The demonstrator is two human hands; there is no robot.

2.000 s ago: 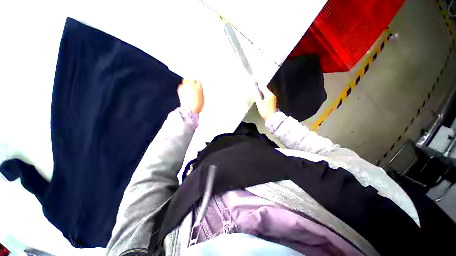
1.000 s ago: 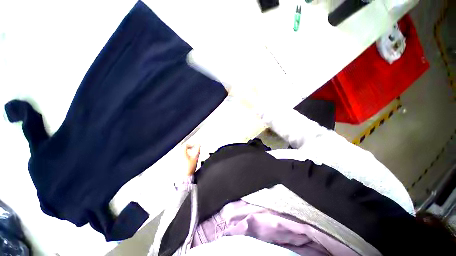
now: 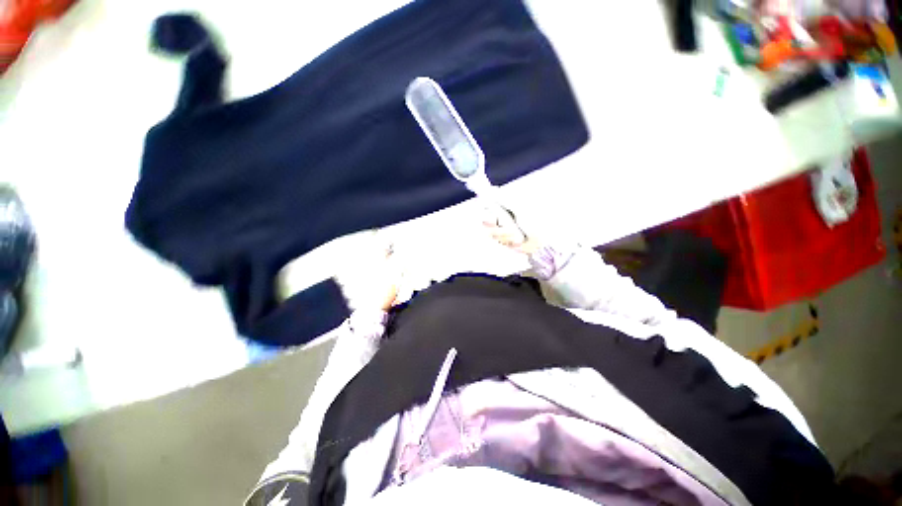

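Note:
The dark navy coat (image 3: 326,158) lies spread flat on the pale table, its hem to the right and its sleeves to the left. My right hand (image 3: 509,235) is closed around the handle of the lint brush (image 3: 443,128). The brush's pale grey paddle points up and left, over the coat's lower part. My left hand (image 3: 389,295) is at the table's near edge in front of my body, away from the coat; it is small, washed out and partly blurred, so its fingers are hard to read.
The pale table (image 3: 633,188) ends close to my body. A red bin (image 3: 801,232) stands below at right with a dark bundle (image 3: 682,272) beside it. Colourful clutter (image 3: 811,35) and black objects lie at the far right. Glossy plastic over something dark (image 3: 12,257) lies at the left edge.
The view has turned, so the coat now lies more sideways. The lint brush, low over the coat's hem a second ago, is now held up with its paddle in clear view. My left hand stays near my body.

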